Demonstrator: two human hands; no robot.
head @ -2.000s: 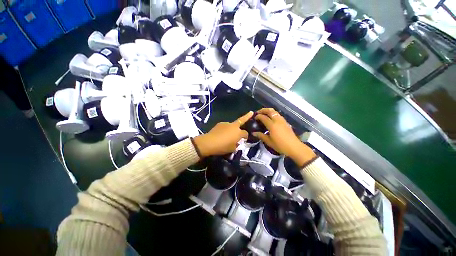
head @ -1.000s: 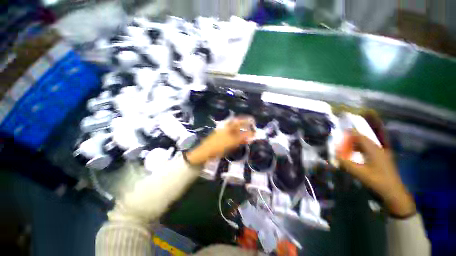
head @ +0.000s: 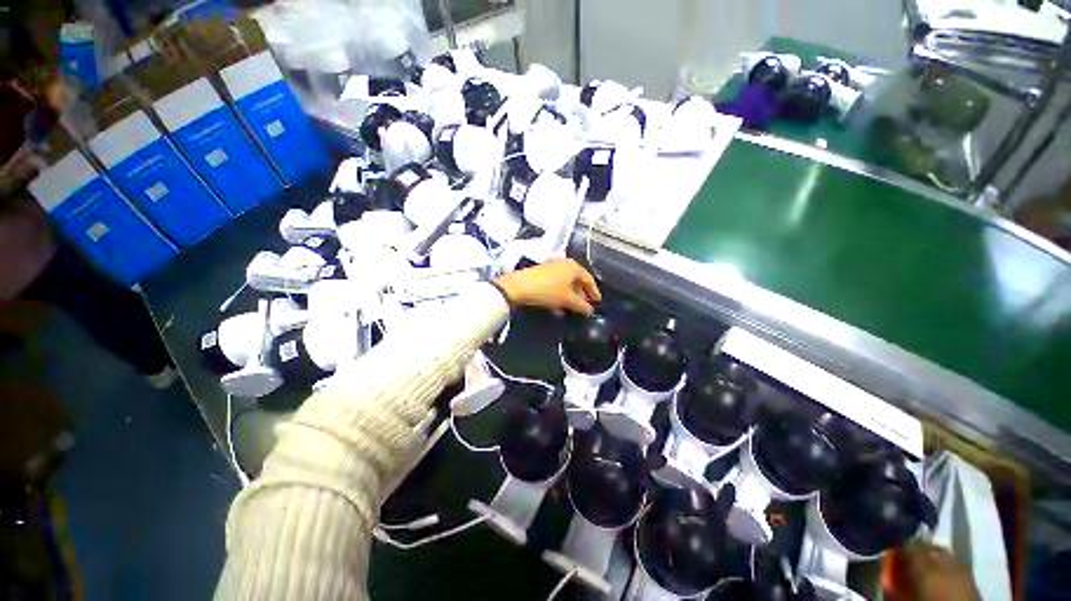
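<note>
My left hand point(head: 552, 288) is at the back of the camera rows, fingers bent down at the top of a glossy black camera head point(head: 591, 343). Whether it pinches something small is hidden. My right hand point(head: 936, 575) is blurred and cut off by the bottom edge at the lower right, with an orange piece point(head: 898, 573) at its fingers. Several black ball heads on white bodies stand in rows, among them one at the row's right end point(head: 873, 505) and one nearer me point(head: 679, 540). White leads trail from some of them.
A pile of white-and-black cameras point(head: 405, 252) covers the bench at left. Blue boxes point(head: 159, 188) stand beyond it. A green conveyor point(head: 869, 235) with a metal rail runs behind the rows. A long white strip point(head: 822, 391) lies by the rail, and a carton tray point(head: 1010, 493) is at right.
Both hands were together on a head two seconds ago. My right hand has since moved away to the right, with orange at its fingers. My left hand remains by the back row. The view has shifted.
</note>
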